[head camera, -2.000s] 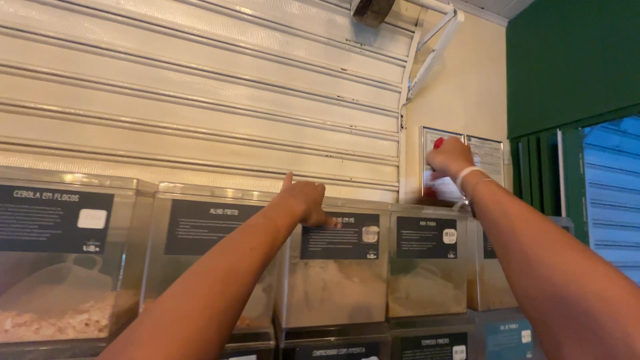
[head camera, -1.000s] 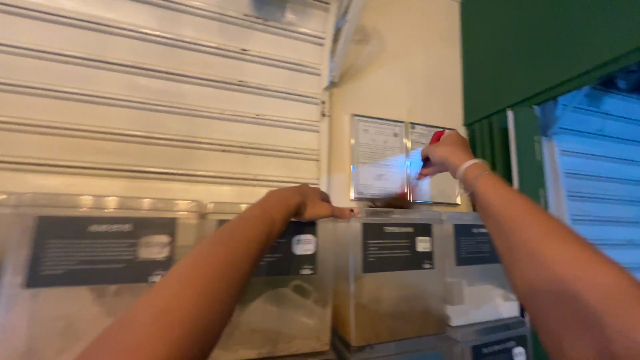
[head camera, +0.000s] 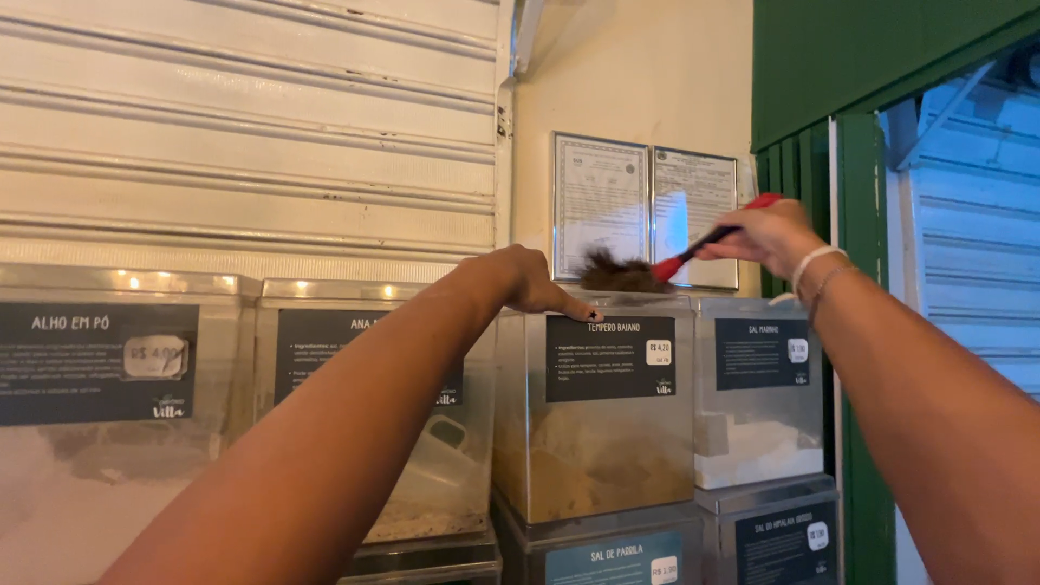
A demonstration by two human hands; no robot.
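My right hand grips the black and red handle of a duster, whose dark bushy head is over the top of a clear plastic bin of brownish seasoning. My left hand rests on the upper front edge of that same bin, its thumb by the black label; it holds nothing that shows. A bin with white contents stands just right of it. To the left is a bin with a clear scoop inside, partly hidden by my left forearm.
Another clear bin stands at far left, and more bins form a row below. Behind are a white roller shutter and two framed documents on the wall. A green post rises at the right.
The view has shifted right along the bins. My left hand now touches a bin farther right. The duster's head, blurred before, shows over the seasoning bin's top.
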